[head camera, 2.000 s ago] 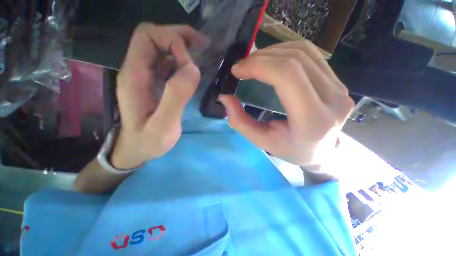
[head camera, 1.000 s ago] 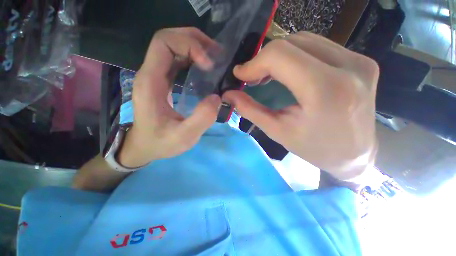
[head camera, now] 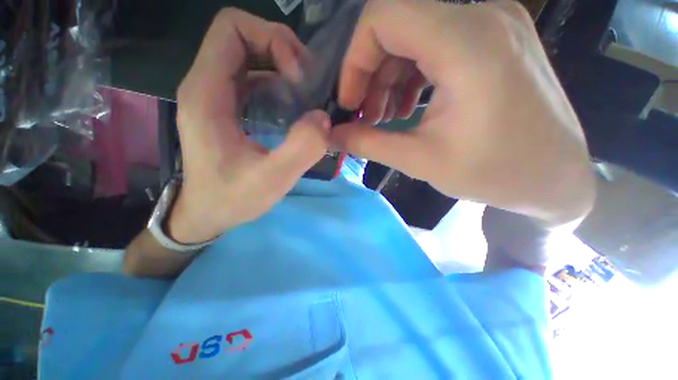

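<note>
The black device housing (head camera: 325, 165) with a red edge is mostly hidden behind my hands; its lower end shows just above my blue clothing. Clear film (head camera: 318, 65) lies over its upper part. My left hand (head camera: 238, 133) is curled at its left side, thumb tip at the housing, the other fingers apart from the thumb. My right hand (head camera: 468, 111) pinches a small black part (head camera: 340, 115) between thumb and fingers, close to my left thumb tip. Whether this part is seated in the housing is hidden.
Clear bags (head camera: 56, 82) with dark contents are at the upper left, with a pink piece (head camera: 123, 141) beside them. A white barcode label (head camera: 287, 4) is cut by the top edge. A dark bin part (head camera: 621, 93) is at the right. Strong glare fills the lower right.
My right hand has moved up and right over the housing and now covers most of it and the carton of small metal pieces. My left thumb has come to the housing's edge.
</note>
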